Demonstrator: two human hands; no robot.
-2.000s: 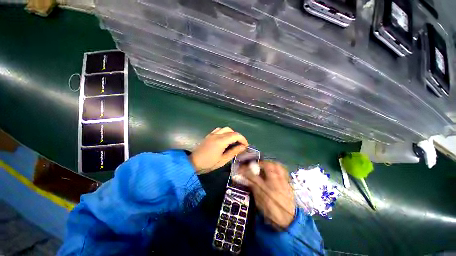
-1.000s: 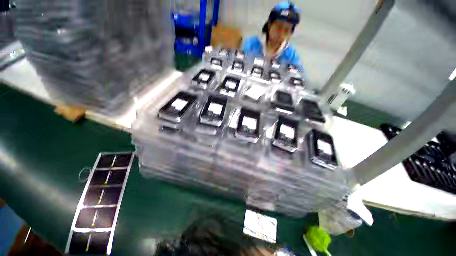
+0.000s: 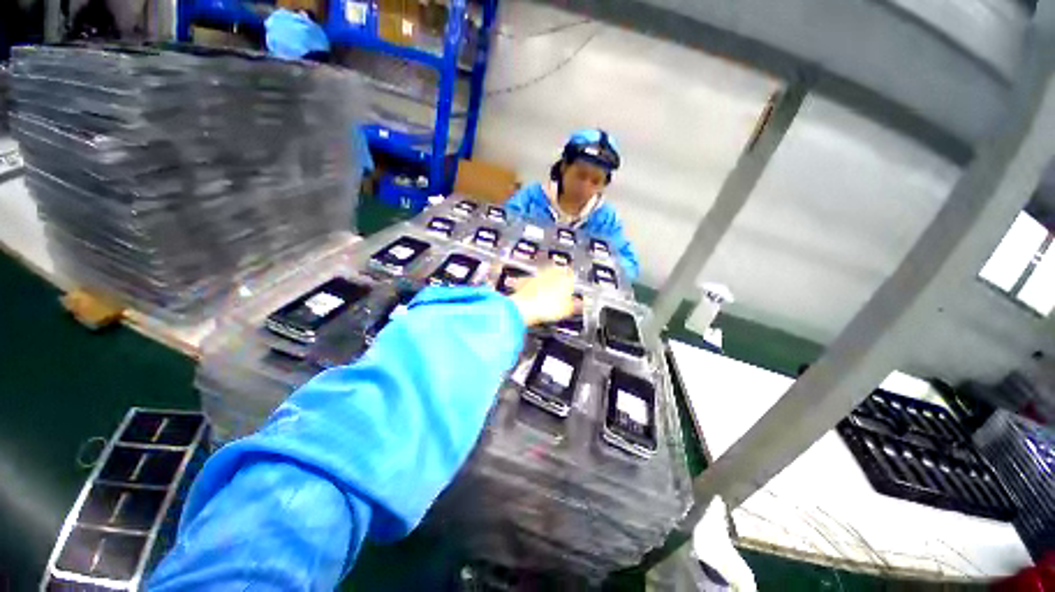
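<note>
My left hand (image 3: 548, 296), in a blue sleeve, reaches from the lower left over the middle of the top blister tray (image 3: 480, 405). It is over or at a closed phone; its fingers are small and blurred, so I cannot tell if they grip it. Closed black phones with white labels, such as one at the front right (image 3: 628, 412), lie in rows in the tray pockets. The sleeve hides part of the front rows. My right hand is out of view.
A film sheet (image 3: 119, 504) lies on the green surface at lower left. A tall tray stack (image 3: 191, 174) stands at left. A person in blue (image 3: 578, 197) is behind the trays. A grey metal post (image 3: 856, 312) slants at right, near black trays (image 3: 926, 451) on a white bench.
The view has lifted from the open phone and both hands to the tray stack. My left arm now stretches over the tray. My right hand has left the view.
</note>
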